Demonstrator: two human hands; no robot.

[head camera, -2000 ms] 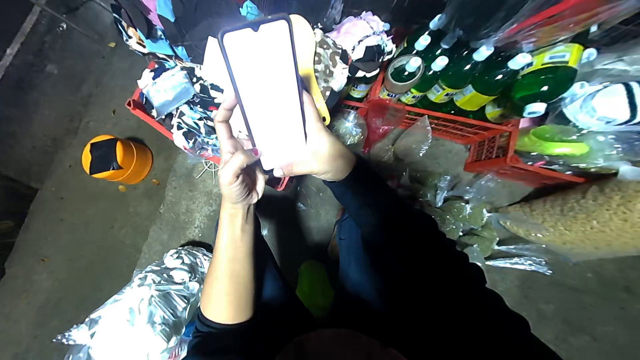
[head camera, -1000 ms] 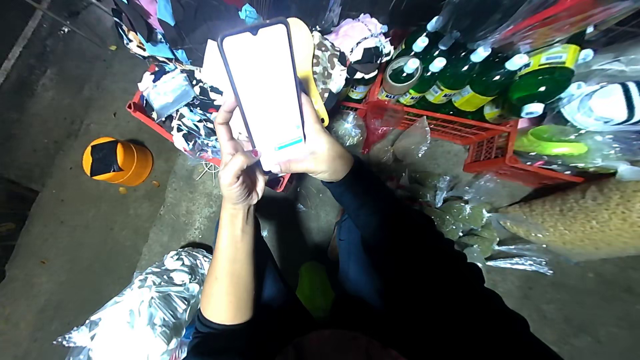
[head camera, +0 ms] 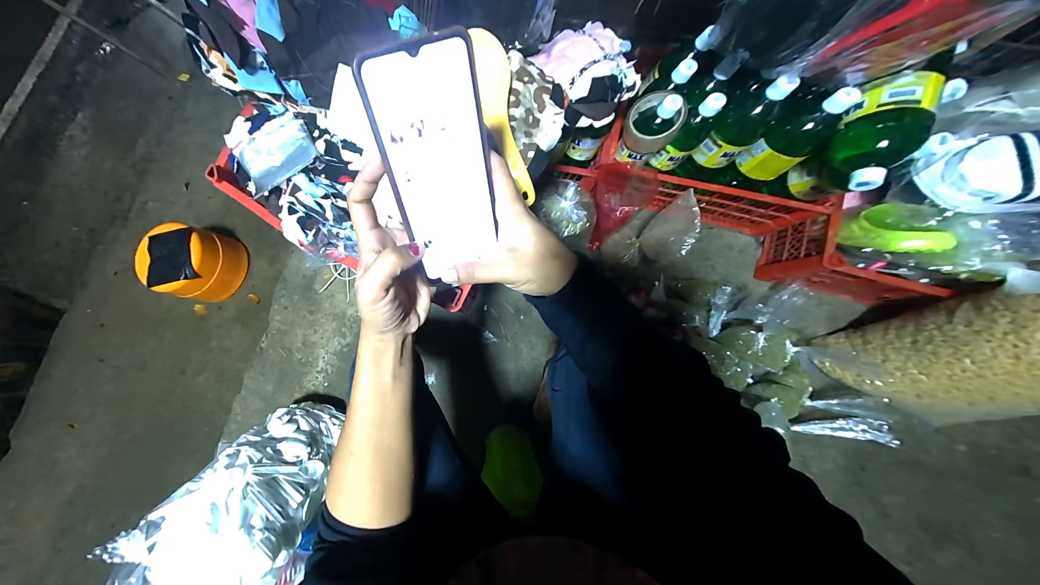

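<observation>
A smartphone (head camera: 431, 154) with a bright, washed-out screen is held upright between both my hands. My left hand (head camera: 388, 268) grips its left edge, fingers behind it and the thumb by the lower part of the screen. My right hand (head camera: 520, 244) holds the lower right edge, its thumb across the bottom. Behind the phone, partly hidden, are a yellow plastic object (head camera: 494, 89) and patterned cloth pieces (head camera: 532, 106).
Red plastic crates (head camera: 731, 207) hold green bottles (head camera: 881, 130) at the right. An orange container (head camera: 219, 264) stands left on the concrete floor. A shiny plastic bag (head camera: 244, 496) lies lower left; a big bag of tan pieces (head camera: 942, 357) lies right.
The phone's screen content has changed: a small coloured bar near its bottom one second ago no longer shows, and small dark marks now appear higher up. Both hands stay in nearly the same place.
</observation>
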